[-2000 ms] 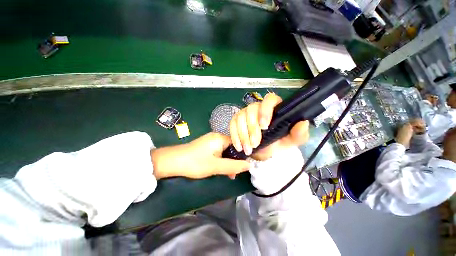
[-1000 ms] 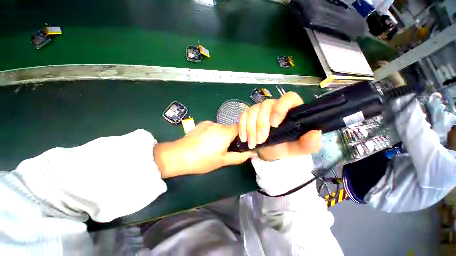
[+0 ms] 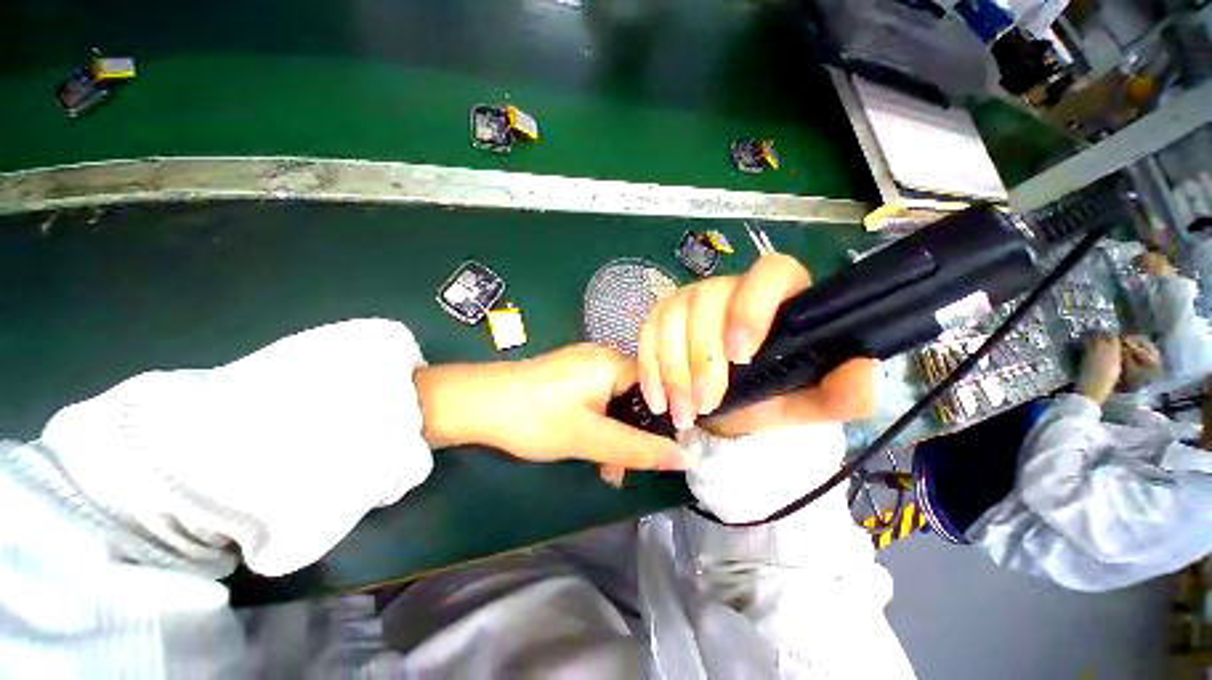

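My right hand (image 3: 711,348) is closed round the black electric screwdriver (image 3: 910,282), its cable trailing down past the sleeve. The driver's front end meets my left hand (image 3: 538,409) between thumb and fingers. The tip and anything in my left fingers are hidden. A round perforated disc (image 3: 619,303) lies on the dark green mat behind my hands, partly covered. A watch housing (image 3: 472,292) lies to its left, with a silver battery with yellow edge (image 3: 506,327) beside it. Another housing with battery (image 3: 698,253) lies right of the disc.
A pale rail (image 3: 439,185) divides mat from green belt. Three units (image 3: 492,126) lie on the belt. Tweezers (image 3: 759,238) lie near the rail. A pale stacked panel (image 3: 928,140) stands behind the driver, with parts trays (image 3: 990,385) at right. Another person's hands (image 3: 1103,365) are beyond.
The units on the belt have shifted slightly left. The view has shifted a little. The driver has tilted slightly and its cable has swung into view; my hands remain together at its front end.
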